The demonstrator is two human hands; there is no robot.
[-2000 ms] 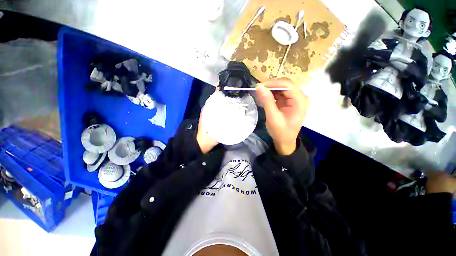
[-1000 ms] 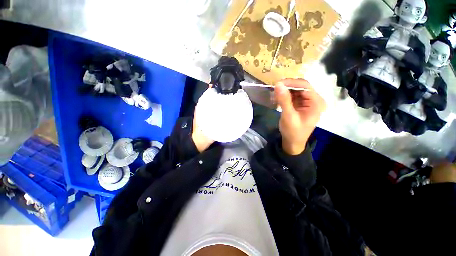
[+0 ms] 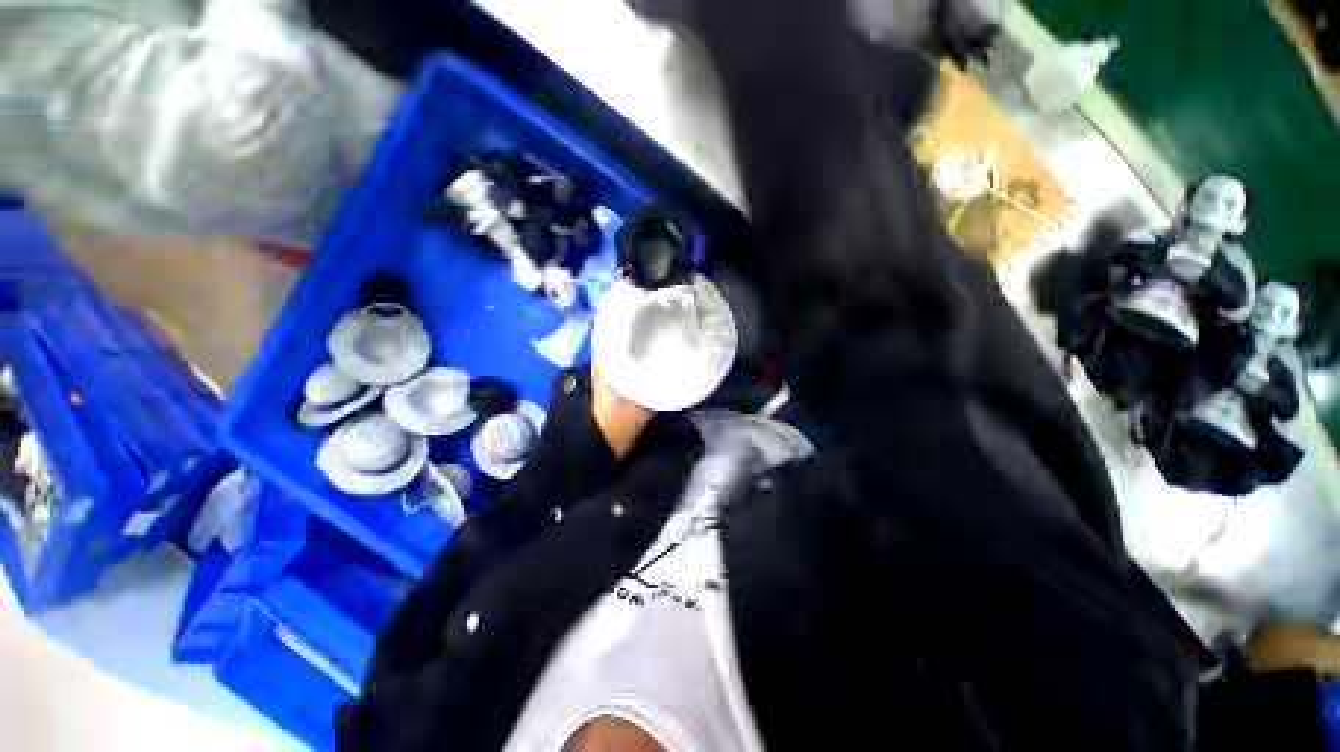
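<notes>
My left hand (image 3: pixel 620 422) holds a round white doll hat (image 3: pixel 669 353) in front of my chest, mostly hidden behind it. A black ruffled hair piece (image 3: pixel 656 250) is at the hat's upper edge. My right arm reaches up past the top edge of the picture, and its hand is not in view. The tan glue board (image 3: pixel 958 106) is partly covered by that sleeve. A blurred pale shape, perhaps the glue dish (image 3: pixel 964 174), lies on it.
A blue parts bin (image 3: pixel 279 353) at the left holds several pale hats (image 3: pixel 379 345) and a black-and-white cluster (image 3: pixel 514 213). Dolls in black skirts (image 3: pixel 1161 316) lie on the bench at right. Green conveyor (image 3: pixel 1176 88) beyond. Another person's hand (image 3: pixel 1293 646) shows at the right edge.
My right hand and its thin stick have left the view, with the arm now stretched upward. The view has turned, and the bin appears further right. My left hand still holds the hat.
</notes>
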